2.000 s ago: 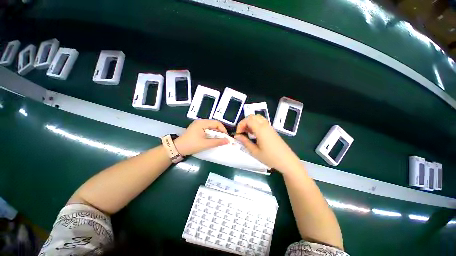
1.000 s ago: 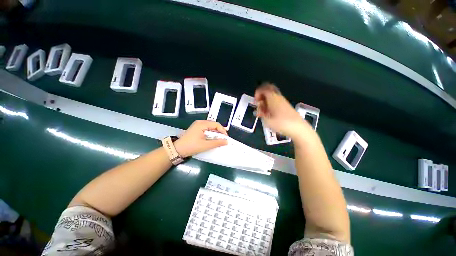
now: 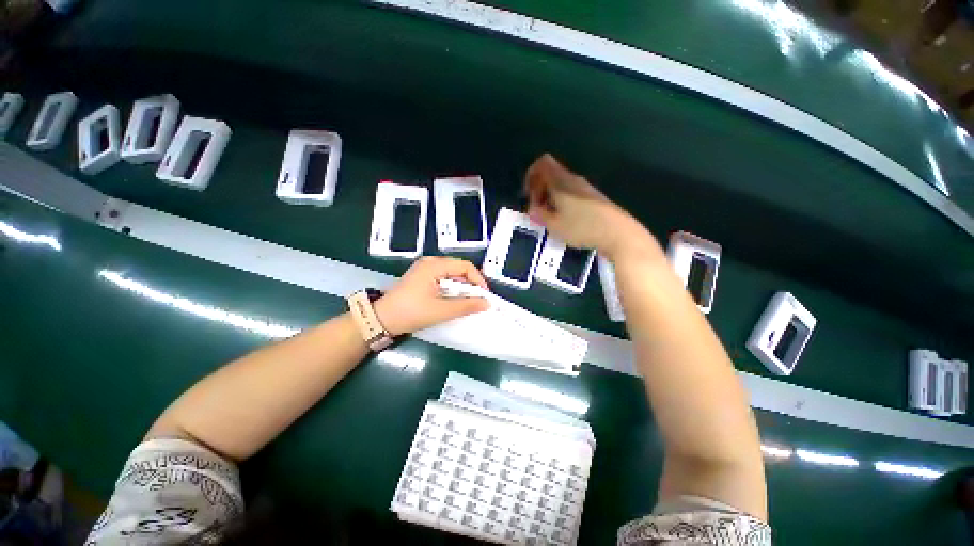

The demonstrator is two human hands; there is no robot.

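Observation:
My left hand (image 3: 435, 295) holds a mostly white label sheet (image 3: 518, 336) over the pale guide rail. My right hand (image 3: 571, 208) is over the belt, fingertips close together at the top edges of two white window boxes. One window box (image 3: 495, 262) stands just below the fingertips; another window box (image 3: 551, 269) is beside it, partly under the hand. No label can be made out at the fingertips, which are blurred. A stack of label sheets (image 3: 491, 469) with a grid of small printed marks lies flat near my body.
The dark green conveyor belt (image 3: 363, 85) carries more window boxes (image 3: 310, 167) on the left and a touching group (image 3: 922, 381) at the far right. The pale guide rail (image 3: 251, 256) runs between belt and glossy green bench (image 3: 288, 469).
The boxes have moved to the right along the belt. My right hand has gone from the held sheet out over the belt, then slightly up and left. My left hand has stayed with the sheet.

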